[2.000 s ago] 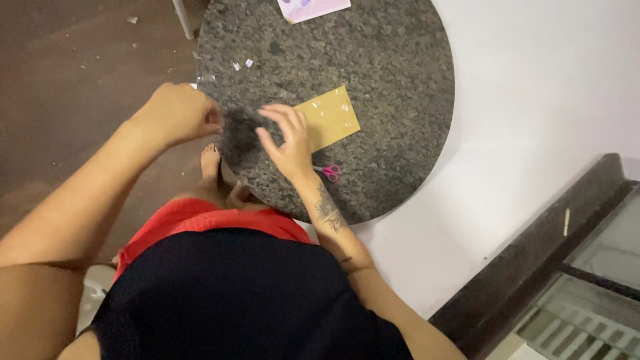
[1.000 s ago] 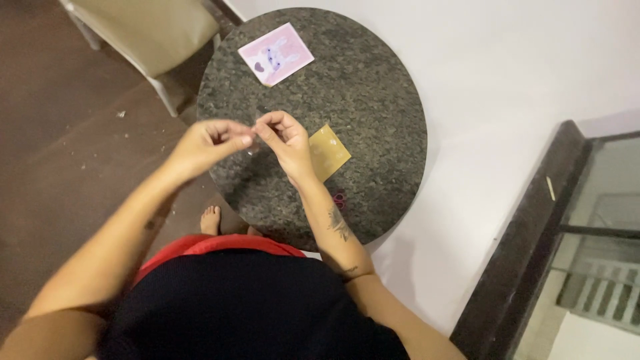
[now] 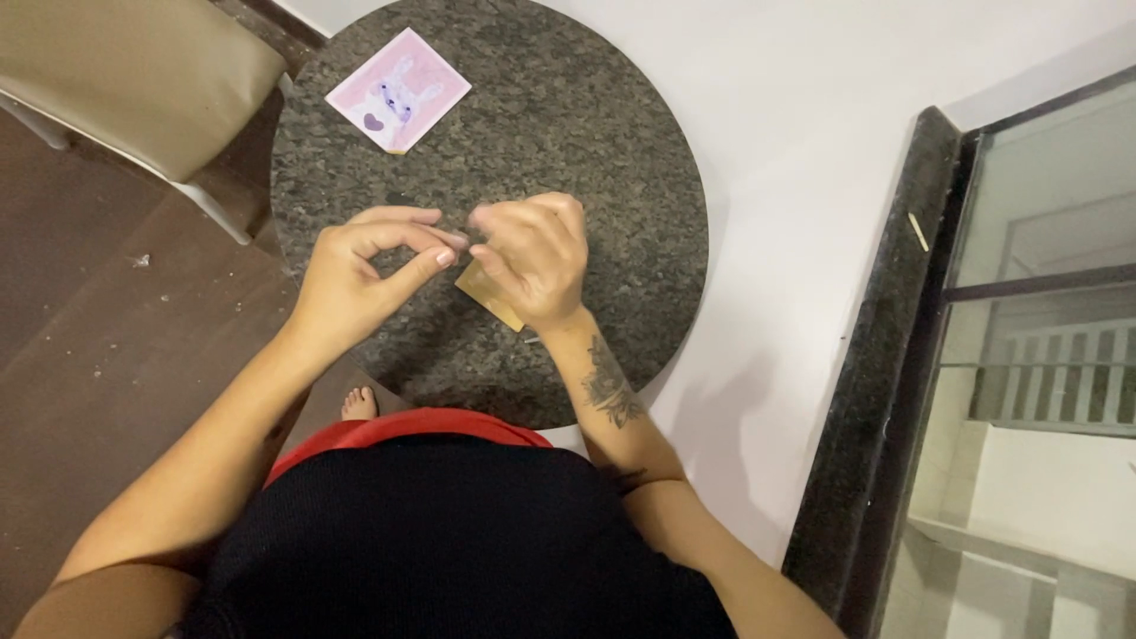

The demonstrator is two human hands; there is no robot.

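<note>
Above the round granite tabletop (image 3: 577, 106), my left hand (image 3: 359, 271) has its thumb and fingertips close together; whether a small thing is between them I cannot tell. My right hand (image 3: 537, 257) is close beside it, slightly blurred, its fingers curled toward the left fingertips. Partly hidden beneath my right hand lies a yellow rectangular card or sheet (image 3: 488, 297). A pink card with a white rabbit picture (image 3: 404, 89) lies farther back on the tabletop, touched by neither hand. A sliver of something pale shows beside my right wrist.
A beige padded chair (image 3: 151, 80) stands at the back left. Small white scraps (image 3: 140, 261) lie on the dark floor. A white wall adjoins the table on the right, with a dark stone sill (image 3: 874, 373) and a glass window beyond it.
My hands were apart over the table two seconds ago and are now close together. The view has shifted, showing the chair and the whole rabbit card.
</note>
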